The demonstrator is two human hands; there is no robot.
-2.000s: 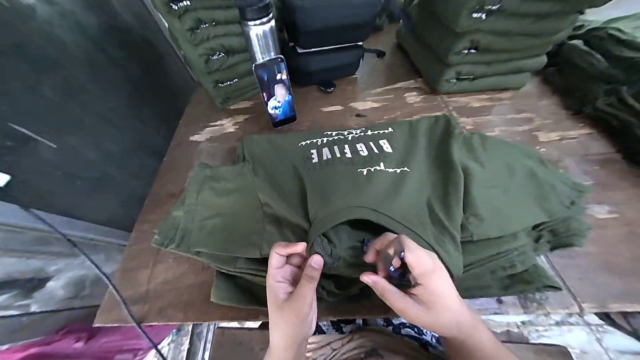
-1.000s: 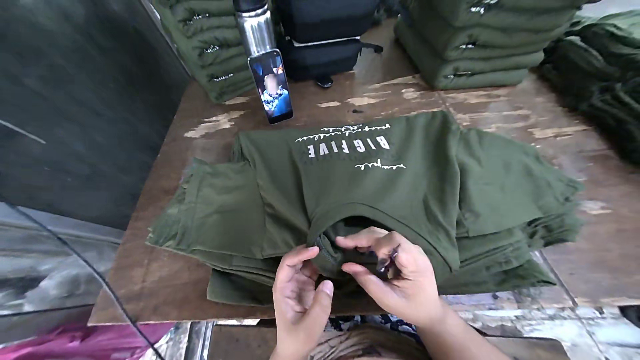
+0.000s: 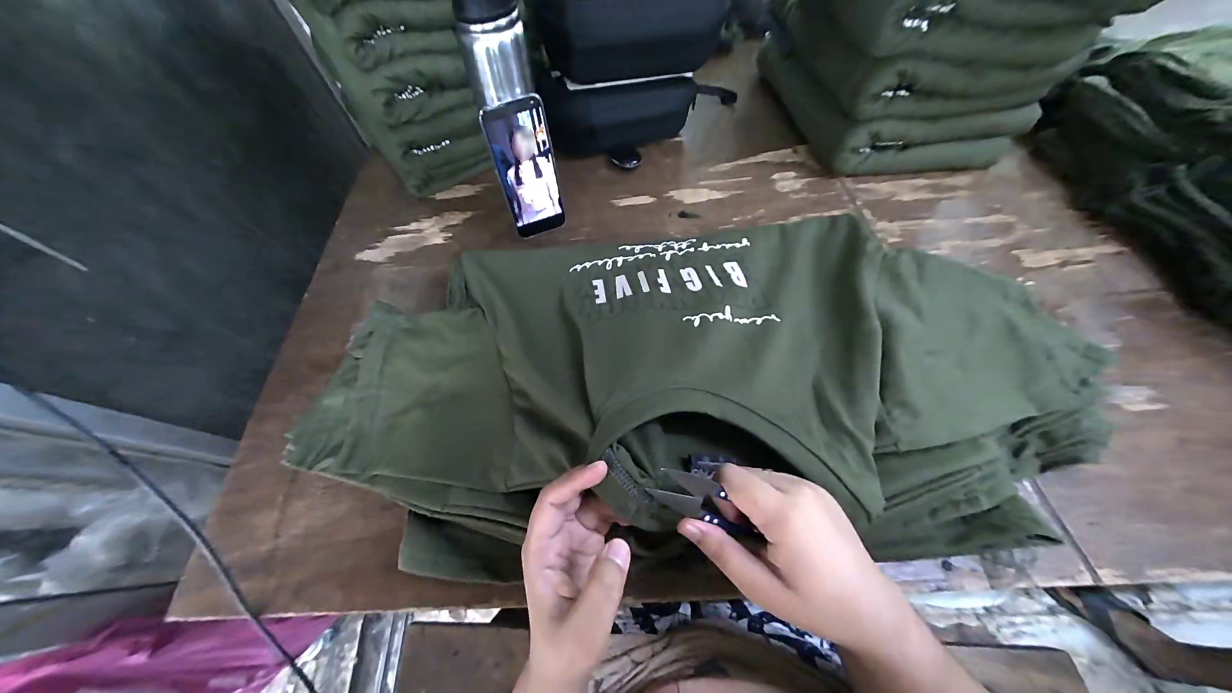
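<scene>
A dark green T-shirt (image 3: 712, 356) with white lettering lies on a stack of similar shirts, its neckline towards me. My left hand (image 3: 577, 568) is at the left side of the collar, fingertips at the neckband seam; whether it pinches cloth is not clear. My right hand (image 3: 789, 549) grips small thread snips (image 3: 707, 496) with dark handles. Their two blades are spread apart and point left at the collar seam. Behind the snips, a dark neck label (image 3: 709, 465) shows inside the neck opening.
Folded green garments stand in piles at the back left (image 3: 414, 96) and back right (image 3: 924, 96). A phone (image 3: 525, 168) leans on a steel bottle (image 3: 493, 58), beside black cases (image 3: 626, 106). Loose dark green cloth (image 3: 1145, 173) lies far right on the worn wooden table (image 3: 318, 385). A cable hangs lower left.
The snips' blades now show clearly, pointing left at the collar; one second ago my right hand's fingers were at the neckband. My left hand's fingers have spread somewhat.
</scene>
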